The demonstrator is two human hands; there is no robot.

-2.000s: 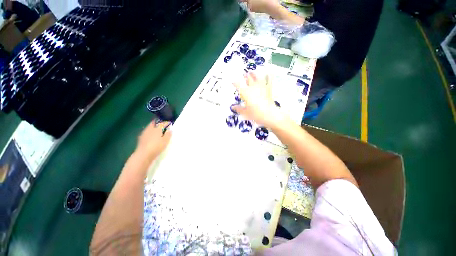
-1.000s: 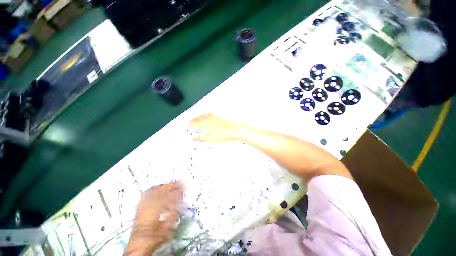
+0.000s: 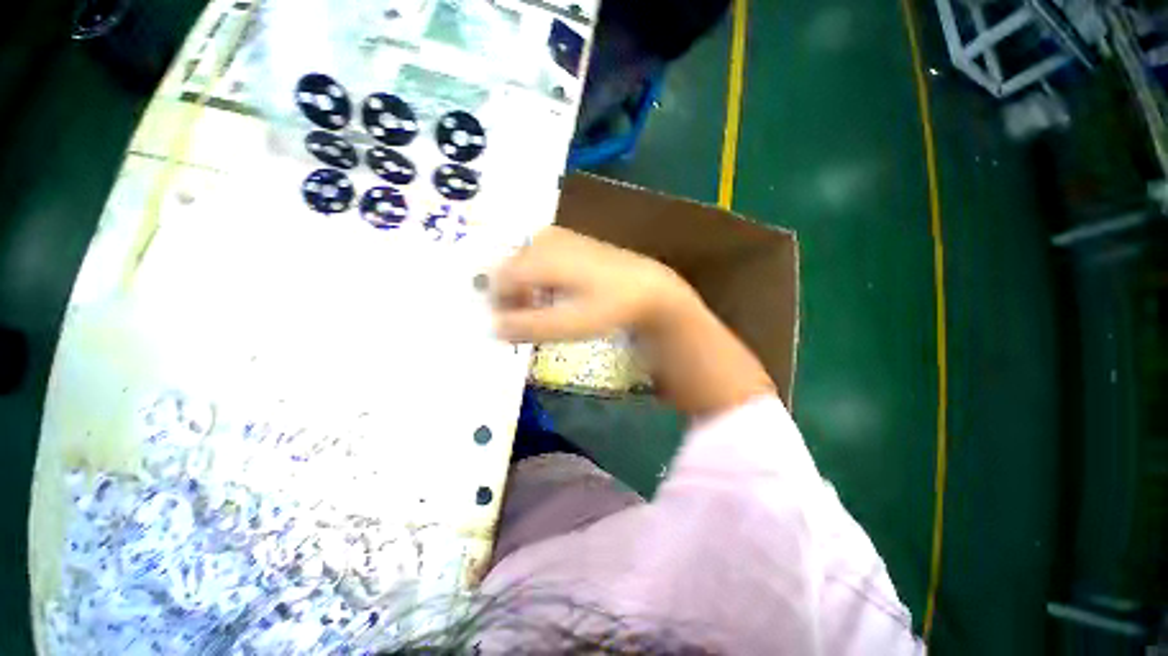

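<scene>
Several flat black-and-white end discs [image 3: 389,163] lie in a group on the white bench [image 3: 269,314], toward its far part. My right hand [image 3: 570,288] is over the bench's right edge, near and in front of the discs. It is blurred with its fingers curled, and I cannot tell whether it holds anything. My left hand is not in view. A pile of whitish, crinkled liner scraps [image 3: 192,564] covers the near end of the bench.
An open brown carton [image 3: 756,288] stands right of the bench, partly behind my right forearm. Shiny scraps [image 3: 596,365] show low beside it. A blue object [image 3: 628,128] is beyond the carton. Yellow lines [image 3: 939,385] run along the green floor. Metal frames [image 3: 1012,51] stand at the far right.
The view has swung right. My right hand has moved from over the bench to its right edge. My left hand and the black cylindrical units have left the picture.
</scene>
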